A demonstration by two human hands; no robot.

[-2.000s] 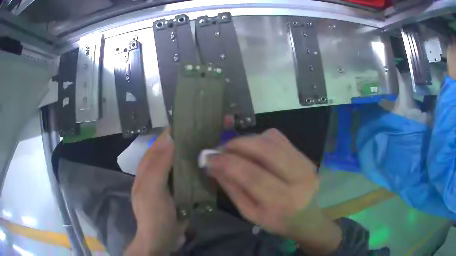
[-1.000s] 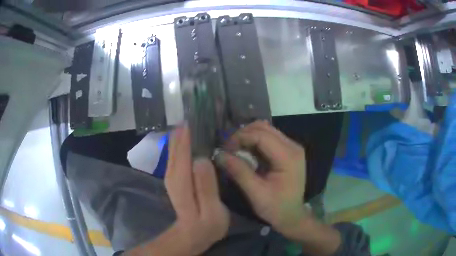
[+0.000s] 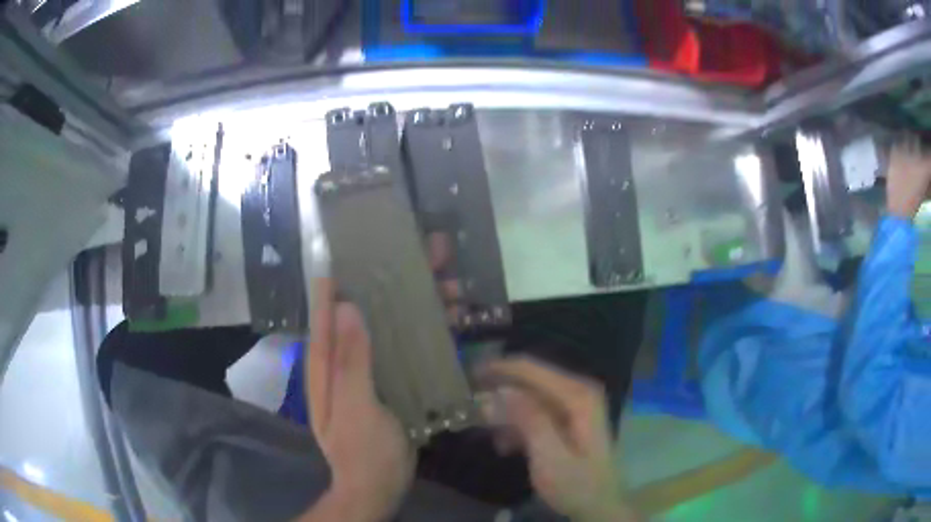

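My left hand (image 3: 352, 408) is shut on a long metal unit (image 3: 393, 296), held tilted over my lap, its broad greenish-grey face towards me. Bright round fixings show at its lower end, and its upper end overlaps a unit on the bench. My left fingertips show past its right edge. My right hand (image 3: 556, 433) is blurred beside the unit's lower right corner, fingers bent. Whether it holds a small thing cannot be seen.
More dark units (image 3: 457, 209) lie on the shiny metal bench (image 3: 546, 214), with a paler piece (image 3: 190, 209) at left. A red bin (image 3: 715, 51) and blue tray (image 3: 602, 51) are behind. A person's blue sleeve (image 3: 806, 387) is at right.
The view has tipped up, showing more behind the bench. The held unit has turned from edge-on to face-on and leans left at its top. My right hand has moved down to its lower end.
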